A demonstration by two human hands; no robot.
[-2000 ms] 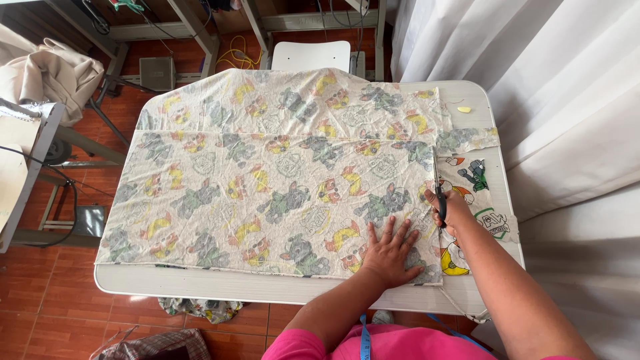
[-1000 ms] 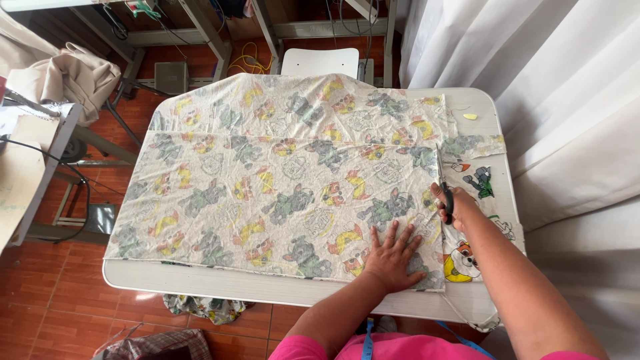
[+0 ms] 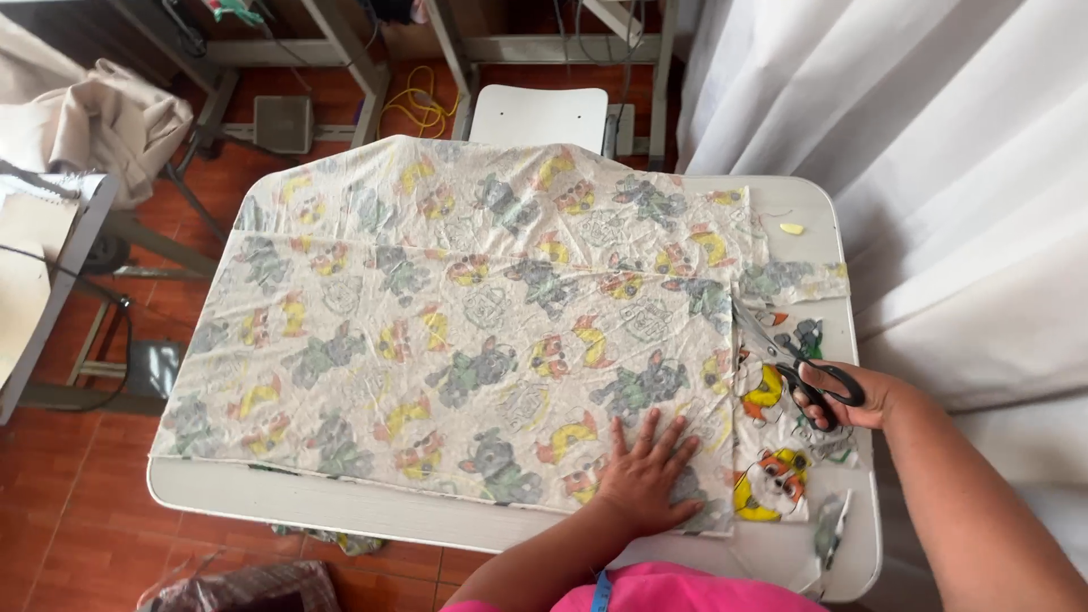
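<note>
A pale fabric printed with cartoon dogs (image 3: 476, 340) lies folded over the white table (image 3: 357, 501). My left hand (image 3: 650, 472) rests flat on it near its lower right corner, fingers spread. In my right hand (image 3: 837, 395) are black-handled fabric scissors (image 3: 778, 340), blades apart and reaching toward the fabric's right edge. Below the blades, a brighter printed fabric strip (image 3: 769, 484) lies beside that edge. A narrow fabric piece (image 3: 795, 280) extends rightward above the scissors. A small yellow piece, perhaps tailor's chalk (image 3: 791, 229), sits at the upper right.
A white chair (image 3: 540, 115) stands behind the table, near metal table frames and a yellow cord (image 3: 421, 106). Light curtains (image 3: 943, 170) hang along the right side. Beige cloth (image 3: 110, 127) is heaped at the left. More printed fabric (image 3: 331, 540) shows below the table's front edge.
My right hand has moved outward from the fabric's edge, and the scissors' blades now show apart. The left hand remains flat on the fabric. A strip at the table's lower right corner now lies more bunched.
</note>
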